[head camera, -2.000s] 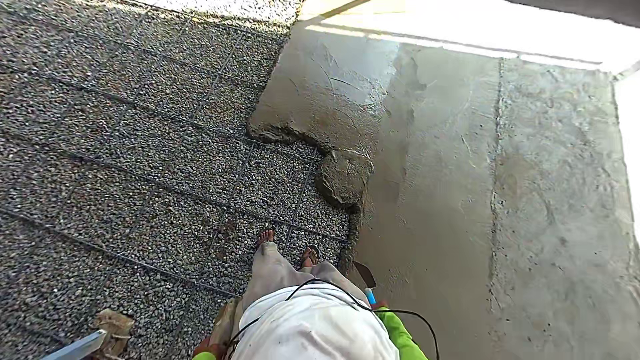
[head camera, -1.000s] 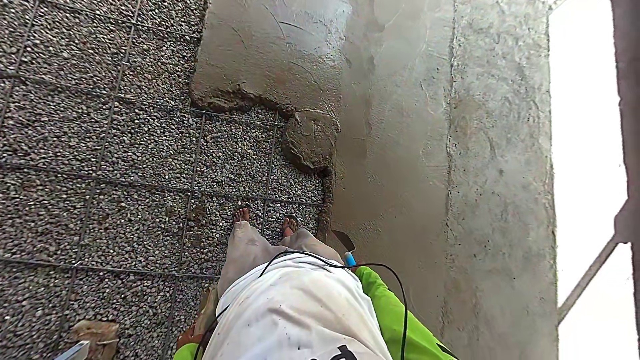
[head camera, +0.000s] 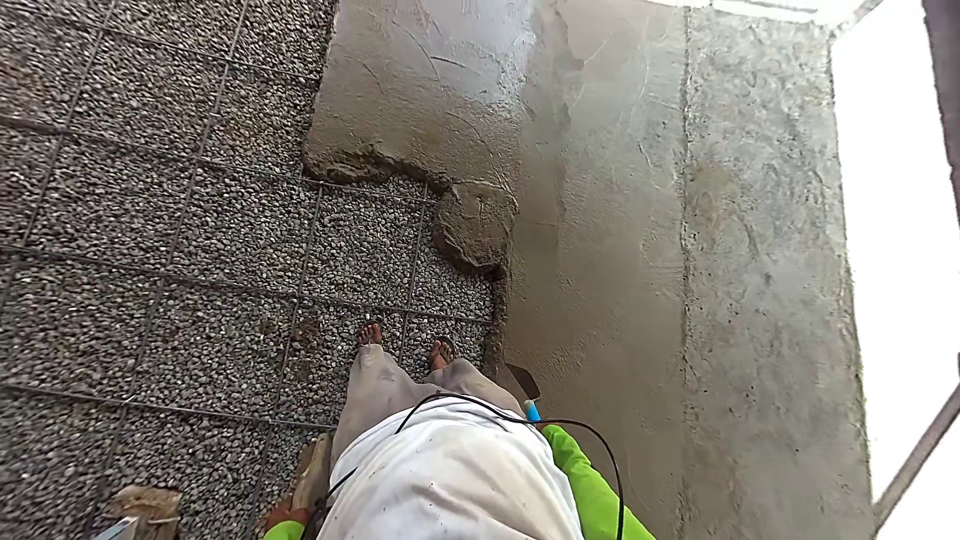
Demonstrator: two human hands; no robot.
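Observation:
My right hand (head camera: 543, 425), mostly hidden by the white shirt and green sleeve, grips the blue handle (head camera: 532, 410) of a trowel. Its dark blade (head camera: 523, 381) points forward over the edge of smooth wet concrete (head camera: 600, 315). At my left hip, my left hand (head camera: 288, 514) is partly covered by the shirt and holds a piece of wood (head camera: 311, 474). Ahead of my feet, a rounded lump of mortar (head camera: 475, 226) sits where the gravel meets the concrete. The concrete has a rough, broken edge (head camera: 367, 163) on its gravel side.
Gravel (head camera: 225, 337) under a grid of steel bars (head camera: 195, 279) spreads to the left and beneath my sandalled feet. At lower left are a wooden block (head camera: 148, 504) and a pale bar (head camera: 118, 528). A drier, rougher concrete strip (head camera: 765, 300) runs along the right. A black cable (head camera: 577, 424) crosses my shirt.
The view has turned and shifted across the slab. My feet remain on the gravel, the trowel stays at my right side and the piece of wood at my left.

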